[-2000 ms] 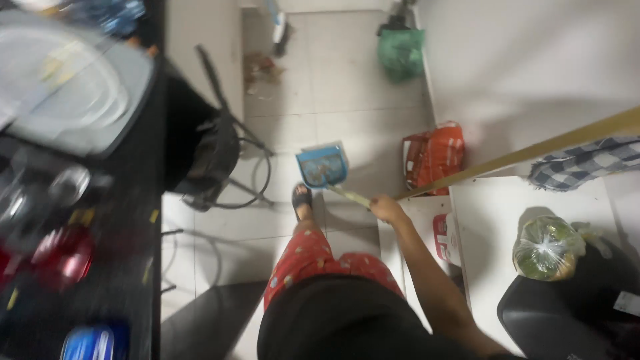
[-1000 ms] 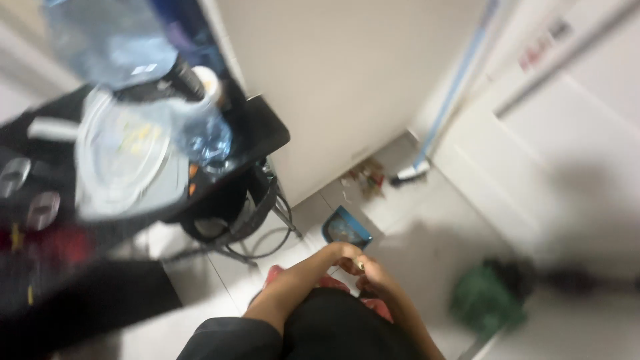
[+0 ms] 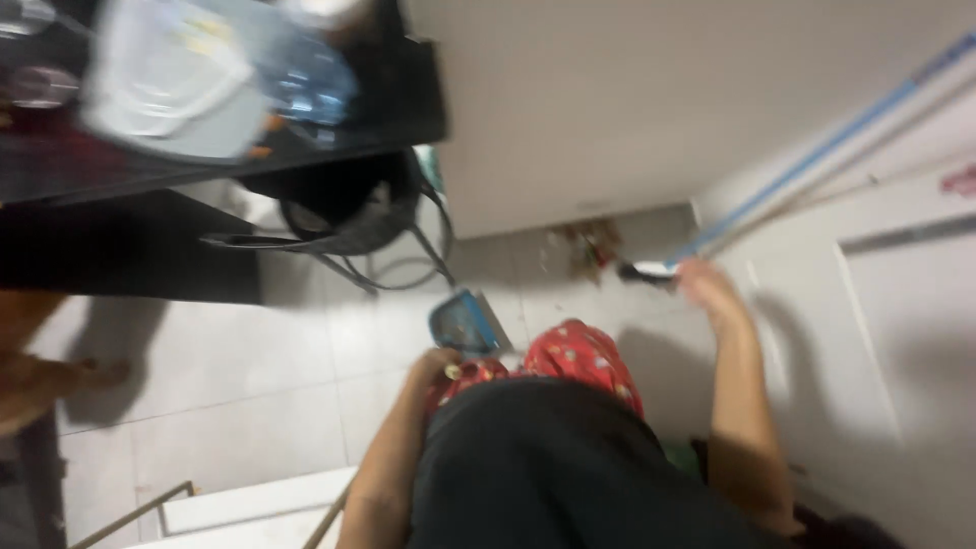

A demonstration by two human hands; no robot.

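Observation:
A blue dustpan (image 3: 462,323) rests low over the tiled floor, just past my knees. My left hand (image 3: 438,367) is closed around its pale handle, and part of the pole shows beside my left forearm. My right hand (image 3: 705,286) is stretched out to the right and blurred, at the lower end of a blue broom pole (image 3: 793,177). Whether its fingers grip the broom is not clear. The broom head (image 3: 648,272), white with dark bristles, is on the floor beside a small heap of debris (image 3: 593,248).
A black table (image 3: 404,114) with a plastic container (image 3: 175,84) and a clear bluish plastic item stands at upper left. Below it is a black chair (image 3: 358,225). An orange-furred animal (image 3: 38,381) is at far left. A white door (image 3: 907,305) is at right.
The dustpan's handle has passed from my right hand to my left, after both hands came together. My right hand has reached out to the broom. The view has turned.

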